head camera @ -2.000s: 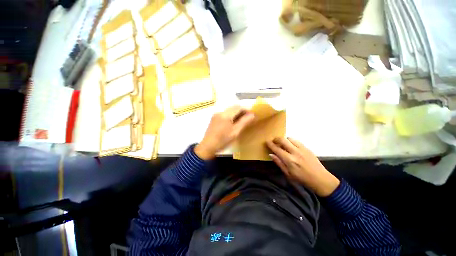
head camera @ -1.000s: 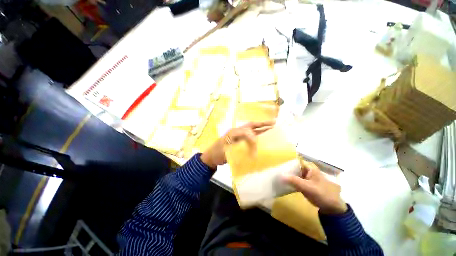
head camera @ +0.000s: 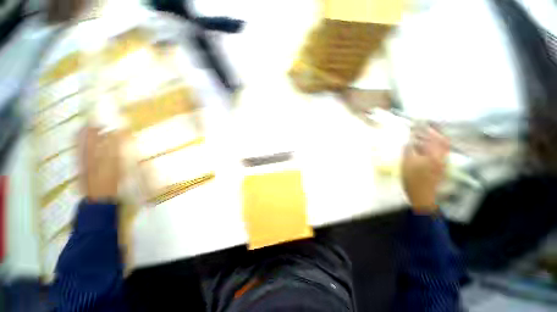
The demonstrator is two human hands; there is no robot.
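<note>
The view is blurred. A tan panel point(head camera: 276, 210) lies flat at the table's front edge, with no hand on it. The grey side of the stiffener stack point(head camera: 267, 159) shows just beyond it. My left hand point(head camera: 101, 161) is over the rows of tan panels with white rectangles point(head camera: 177, 159) at the left; its fingers are too blurred to read. My right hand point(head camera: 425, 164) is at the right side of the table, where the bottles show only as a pale blur; whether it grips one cannot be told.
A tall brown panel stack point(head camera: 342, 52) stands beyond the work spot. A dark band point(head camera: 211, 55) lies at the upper left of the table. Large white sheets point(head camera: 458, 67) are at the upper right. The dark apron point(head camera: 281, 277) is below the table edge.
Both hands have left the panel with the white card and moved apart, left hand to the left rows, right hand to the right side. The view has turned. A tan panel now lies alone in front.
</note>
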